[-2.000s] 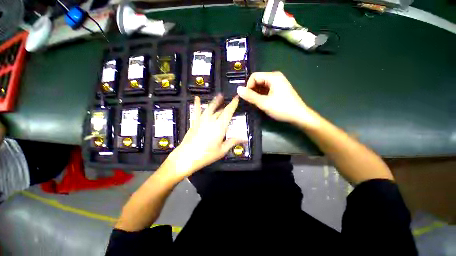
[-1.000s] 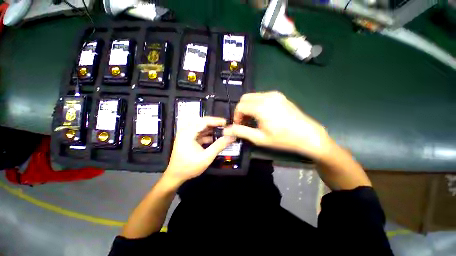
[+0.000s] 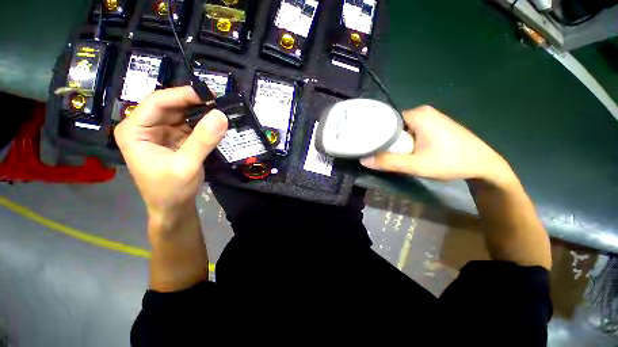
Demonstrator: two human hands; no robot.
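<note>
My left hand [image 3: 169,146] holds a black electronic unit [image 3: 242,144] tilted above the tray's front edge, thumb on top. A thin black data cable [image 3: 181,47] runs down to the unit's upper end. A red glow shows around the unit's gold disc. My right hand [image 3: 440,146] grips a white handheld barcode scanner [image 3: 359,127], its rounded head over the tray's lower right pocket. A white label [image 3: 318,161] shows in that pocket, partly hidden by the scanner. The black foam tray [image 3: 318,194] holds several other units in two rows.
The green mat [image 3: 461,74] lies behind and right of the tray. A grey-white edge with cables [image 3: 576,34] is at the upper right. A red item [image 3: 57,159] is below the bench at left. A brown box-like surface [image 3: 467,254] is at lower right. The grey floor has a yellow line [image 3: 81,232].
My left hand has moved left and now holds a unit up with the cable at its end. My right hand has left the cable area and now grips the scanner. The view has shifted.
</note>
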